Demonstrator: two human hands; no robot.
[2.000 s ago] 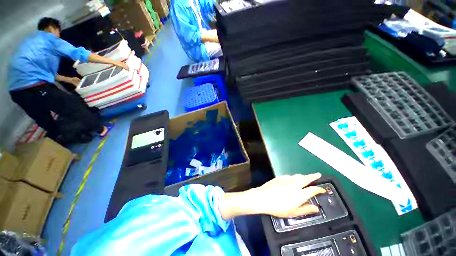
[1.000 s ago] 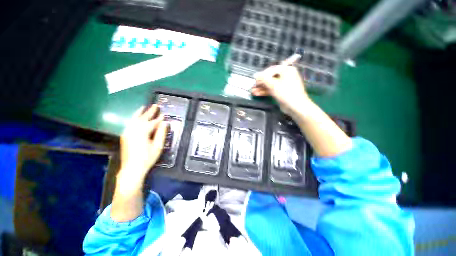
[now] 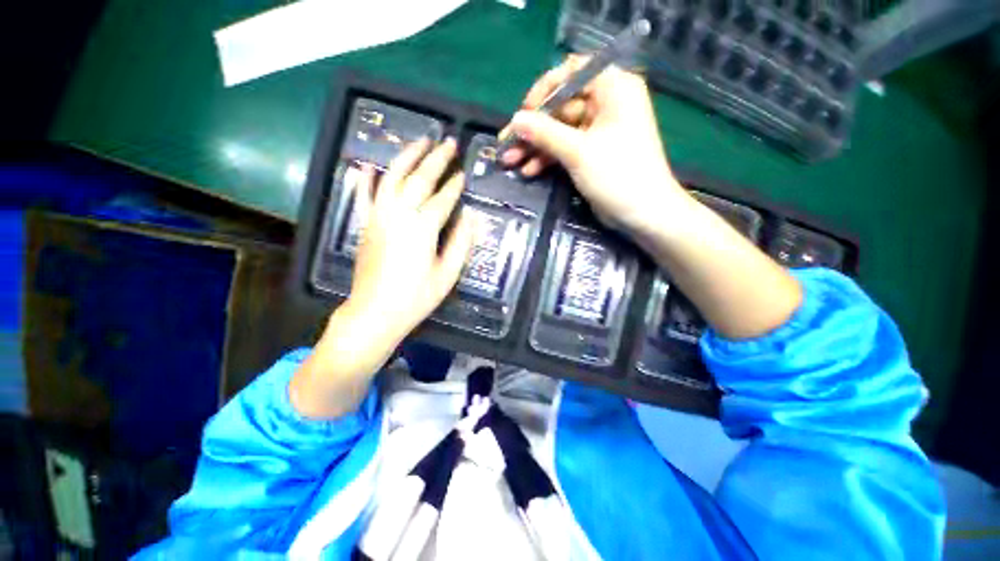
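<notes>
The black foam tray (image 3: 524, 348) holds several dark phone bodies with clear edges and pale printed blocks. My right hand (image 3: 592, 126) is shut on the tweezers (image 3: 592, 68), a grey pen-like tool. Its fingertips are at the top of the second phone body from the left (image 3: 488, 287). Whether the tips hold a small part cannot be seen. My left hand (image 3: 411, 236) lies with fingers apart over the first phone body (image 3: 353, 197) and the left edge of the second, holding nothing visible.
A clear blister tray (image 3: 746, 82) is at the upper right, beside a grey post (image 3: 927, 33). A white strip (image 3: 318, 42) lies on the green bench top (image 3: 263, 137) at the upper left. A carton with blue lining (image 3: 132, 318) stands at the lower left.
My right hand has come from the blister tray to the second phone body. My left hand has shifted right over the tray. The view has moved closer to the tray.
</notes>
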